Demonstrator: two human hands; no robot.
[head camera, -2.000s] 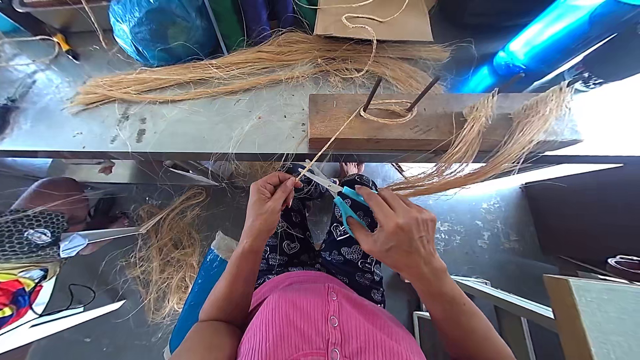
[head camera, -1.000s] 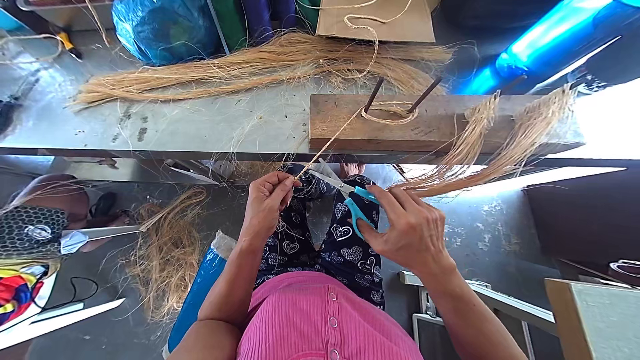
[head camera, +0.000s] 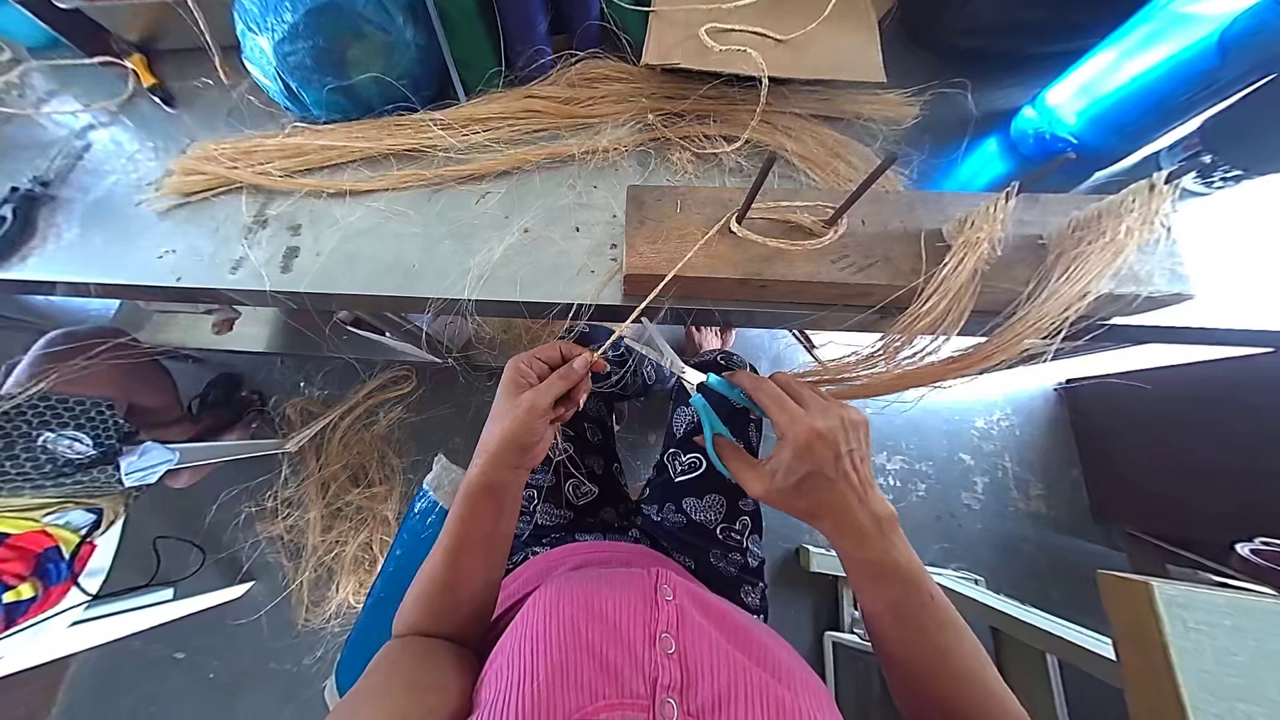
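Note:
Between its thumb and fingers, my left hand (head camera: 545, 400) pinches the end of a thin twisted fibre cord (head camera: 668, 278). That cord runs up to a loop wound round two metal pegs (head camera: 756, 190) on a wooden block (head camera: 700, 240). My right hand (head camera: 805, 445) holds scissors with turquoise handles (head camera: 712, 425); the blades (head camera: 660, 347) are parted, close to the cord just right of my left fingertips. Whether they touch the cord I cannot tell. Combed strands of fibre (head camera: 985, 240) hang over the block's right part, passing behind my right hand.
A long bundle of loose fibre (head camera: 420, 140) lies along the grey table (head camera: 400, 240), near a blue plastic bag (head camera: 335, 55) and cardboard (head camera: 790, 40). A fibre heap (head camera: 345, 500) is on the floor at left, beside another person's leg (head camera: 90, 380). A metal frame (head camera: 1000, 610) stands lower right.

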